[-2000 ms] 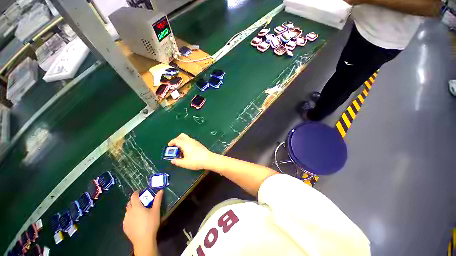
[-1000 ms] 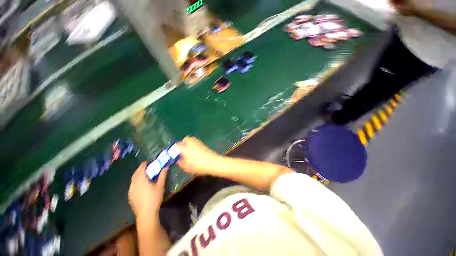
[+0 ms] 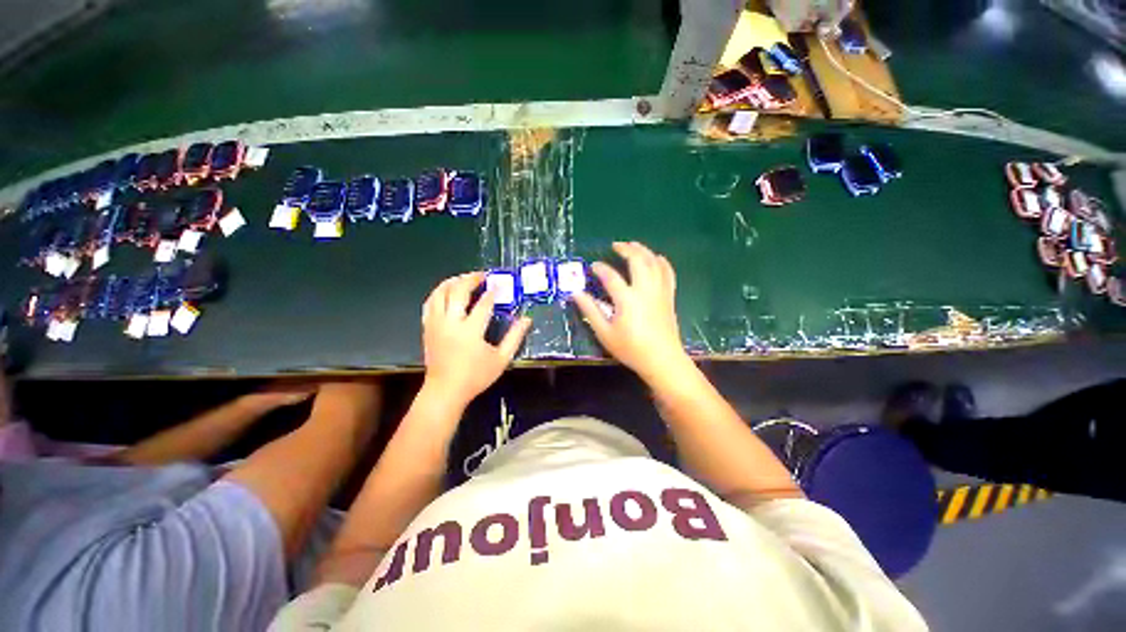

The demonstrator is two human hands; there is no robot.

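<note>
Three blue-rimmed units with white faces stand side by side on the taped strip of the green bench. My left hand has thumb and fingers around the left unit. The middle unit sits between the other two. My right hand has its fingers at the right unit, at its right and lower edges. The three units form one short row, close together.
Dark-faced units stand in a row behind left, with more tagged rows at far left. A red unit, blue units and a reddish pile lie right. A metal post stands behind. A seated person's arm is at left.
The view has turned left and levelled. My hands have come together, and the three units, earlier partly apart, now form one row. The seated person and more of the left rows are visible.
</note>
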